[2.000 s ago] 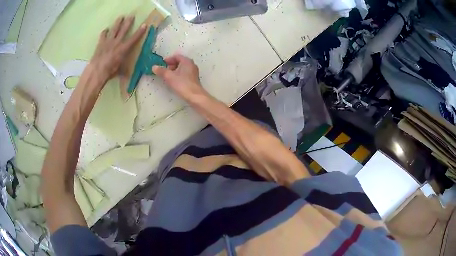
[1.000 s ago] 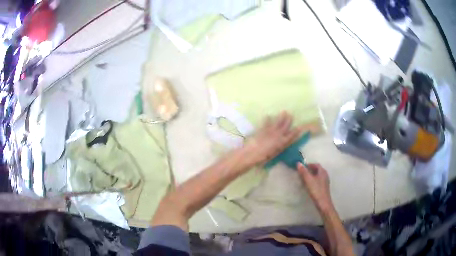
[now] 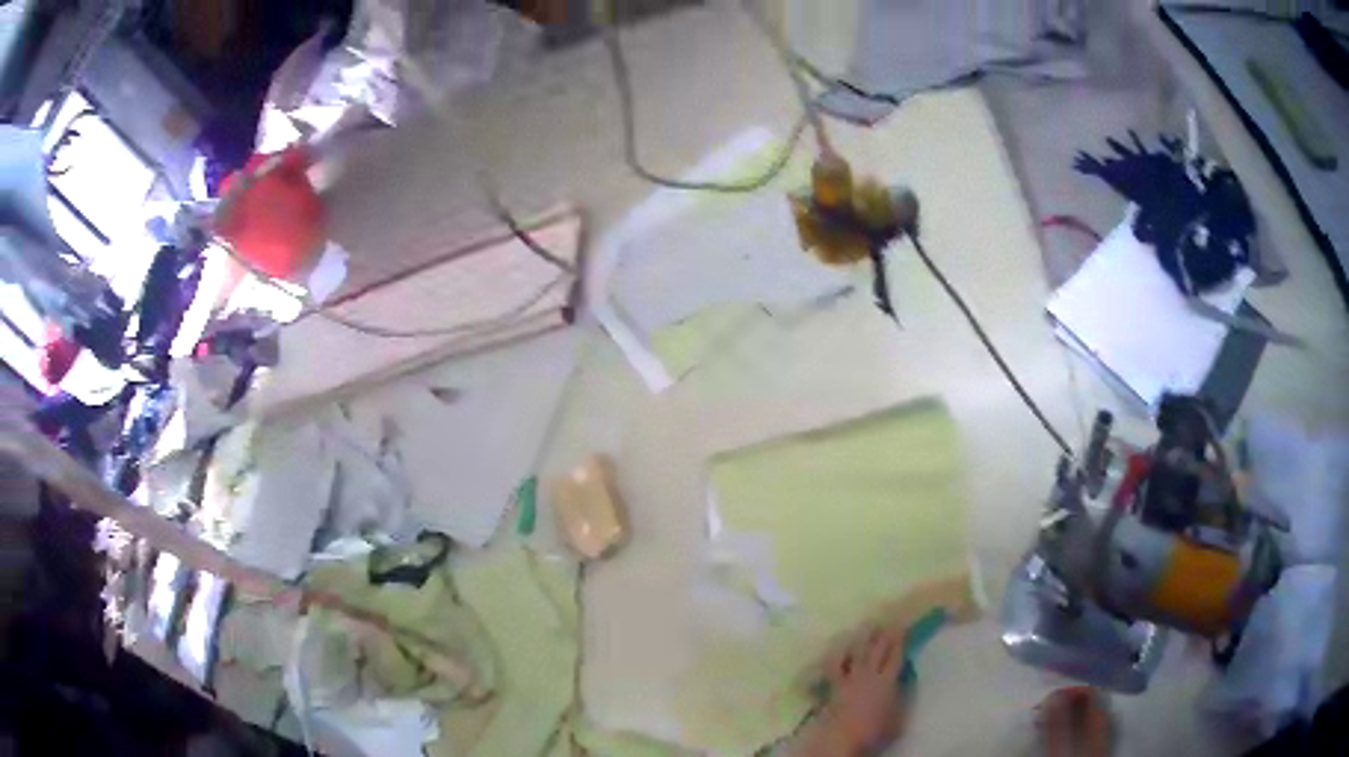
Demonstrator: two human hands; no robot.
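Note:
A pale yellow-green fabric lay sits in front of me, with a tan strip near its lower right corner. My left hand is at the lower edge, palm down over the strip with fingers spread, curled round nothing visible. Part of the teal hold-down shows beside its fingers; the rest is hidden or out of frame. My right hand is blurred and cut off at the bottom edge, apart from the hold-down and below the cutting machine. Its fingers are unclear. A white paper piece lies at the lay's left side.
A tan block lies left of the lay, near loose green fabric. A cord with a yellow-brown knot hangs above the table and runs to the machine. Navy fringed scraps lie on white sheets at far right.
The view has tilted up to the far table. My right hand has let go of the teal hold-down and moved right, towards the machine. My left hand remains at the strip.

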